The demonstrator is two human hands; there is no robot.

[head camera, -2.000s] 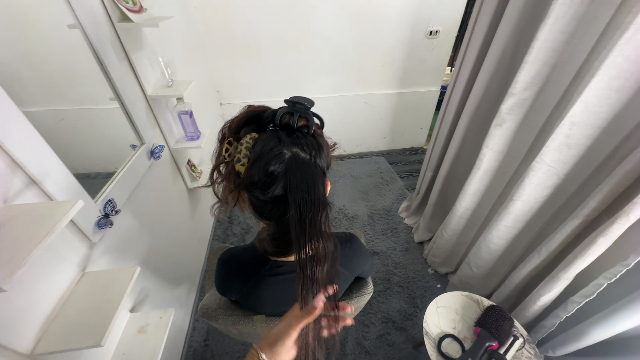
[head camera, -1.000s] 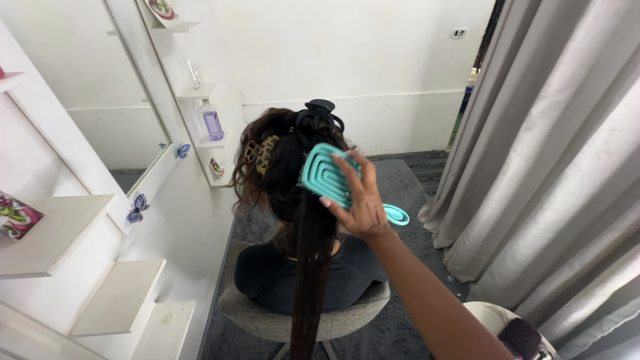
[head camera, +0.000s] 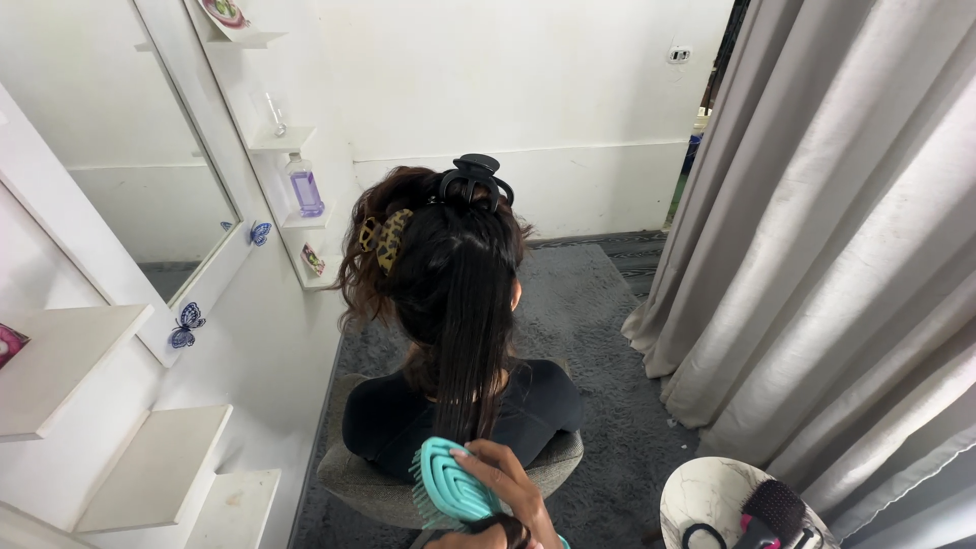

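Observation:
A person in a black top sits with their back to me, a long straight section of dark hair (head camera: 476,328) hanging down the back. A black claw clip (head camera: 476,181) holds hair at the crown and a leopard-pattern claw clip (head camera: 393,242) holds hair on the left side. My right hand (head camera: 515,488) is closed around a turquoise vented hairbrush (head camera: 454,482), its bristles facing left, low on the hair section. At the bottom edge my left hand (head camera: 465,540) is partly cut off, beside the brush, with the hair's ends bunched between the hands.
A round marble-pattern table (head camera: 686,488) at lower right holds a black round-headed hot brush (head camera: 774,507) and a black ring (head camera: 703,537). Grey curtains (head camera: 762,229) hang on the right. White shelves (head camera: 152,465) and a mirror (head camera: 183,152) line the left. The person sits on a grey upholstered chair (head camera: 366,492).
The turquoise brush in my right hand has moved from near the crown down to the lower part of the hair. My left hand has come into view at the bottom.

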